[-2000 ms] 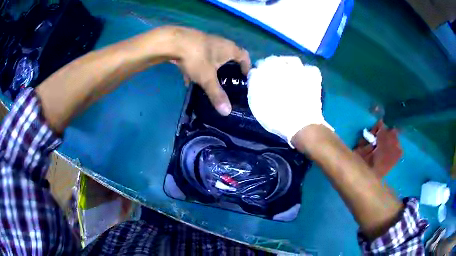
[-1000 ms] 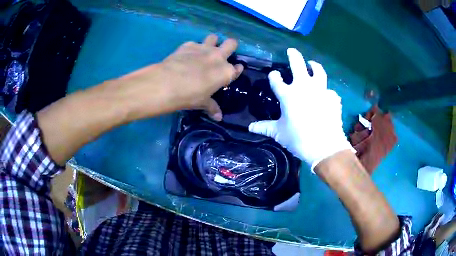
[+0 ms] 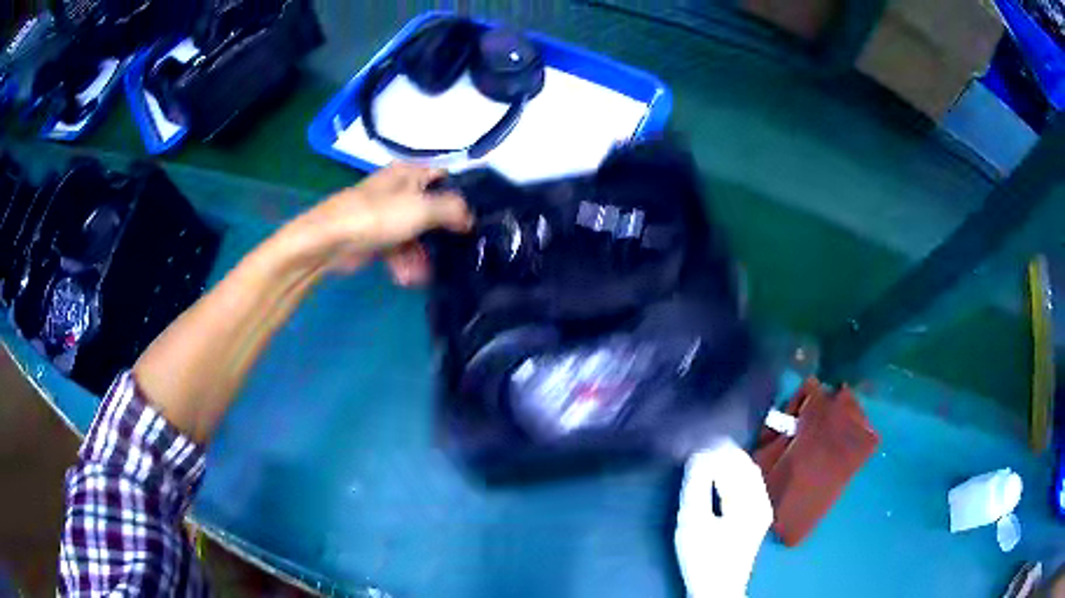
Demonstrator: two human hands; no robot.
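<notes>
A black blister tray [image 3: 584, 304] is blurred in the middle of the view, its outer part over the near edge of a blue-rimmed tray. A shiny clear bag [image 3: 578, 386] with a red spot lies in its near hollow. My bare left hand [image 3: 403, 228] grips the tray's far left corner. My gloved right hand [image 3: 722, 514] is at its near right corner, fingers closed on the edge; the contact is blurred. The dock in the far part of the tray is too blurred to make out clearly.
Black headphones [image 3: 450, 88] lie in the blue tray [image 3: 658, 111] beyond. Stacked black trays [image 3: 152, 275] stand at the left. A reddish-brown cloth [image 3: 818, 461] and a small white bottle [image 3: 983, 500] lie at the right. A green post [image 3: 934, 263] crosses the right side.
My hands have moved from the far part of the blister tray to its opposite corners. The tray is now shifted and blurred by motion. More of the line and the headphones have come into view.
</notes>
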